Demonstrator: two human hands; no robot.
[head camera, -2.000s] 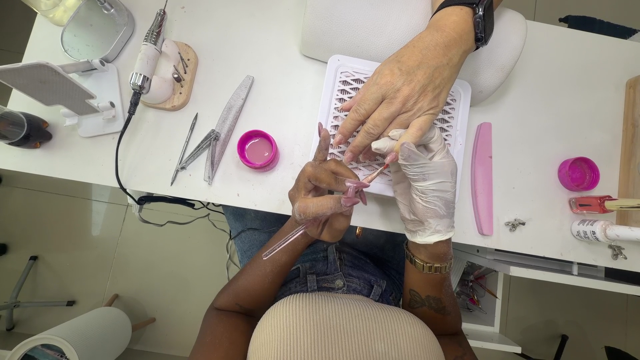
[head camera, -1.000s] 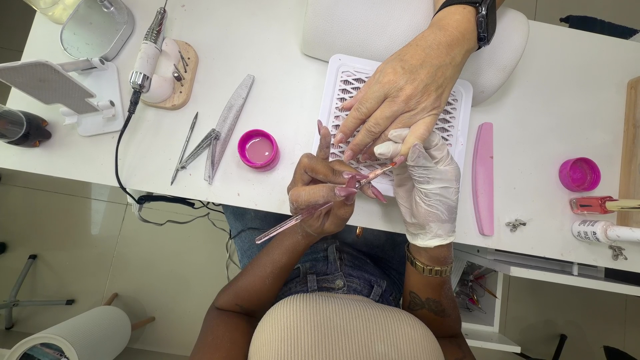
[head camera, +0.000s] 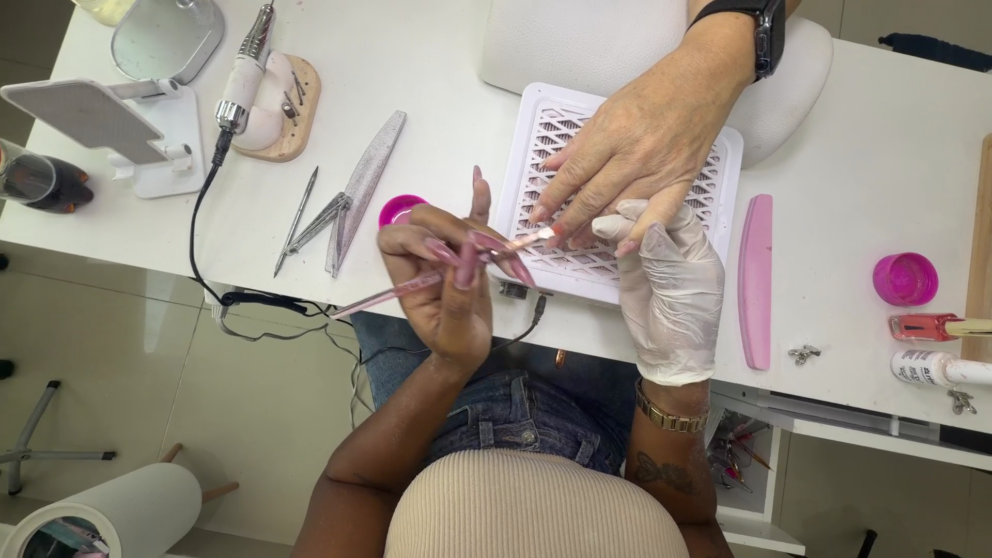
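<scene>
My left hand (head camera: 446, 279) grips a thin brush with a clear pink handle (head camera: 395, 292); its pale tip meets a fingertip of another person's hand (head camera: 647, 132). That hand lies palm down over a white nail dust collector with a lattice grille (head camera: 593, 275). In a white glove, my right hand (head camera: 670, 287) holds one of the person's fingers near its tip. Partly behind my left hand is a magenta cup (head camera: 401, 208). A pink nail file (head camera: 756, 283) lies right of the glove.
Left are an electric nail drill (head camera: 244, 77), bits on a wooden stand (head camera: 298, 116), a grey nail file (head camera: 372, 178), a metal pusher (head camera: 297, 221) and nippers (head camera: 319, 223). Right are another magenta cup (head camera: 905, 279), a red polish bottle (head camera: 922, 326) and a white bottle (head camera: 922, 367). Behind is a padded armrest (head camera: 566, 46).
My left hand has moved left and up, now partly covering the magenta cup, and the brush lies at a different angle. The gloved hand still holds the person's finger.
</scene>
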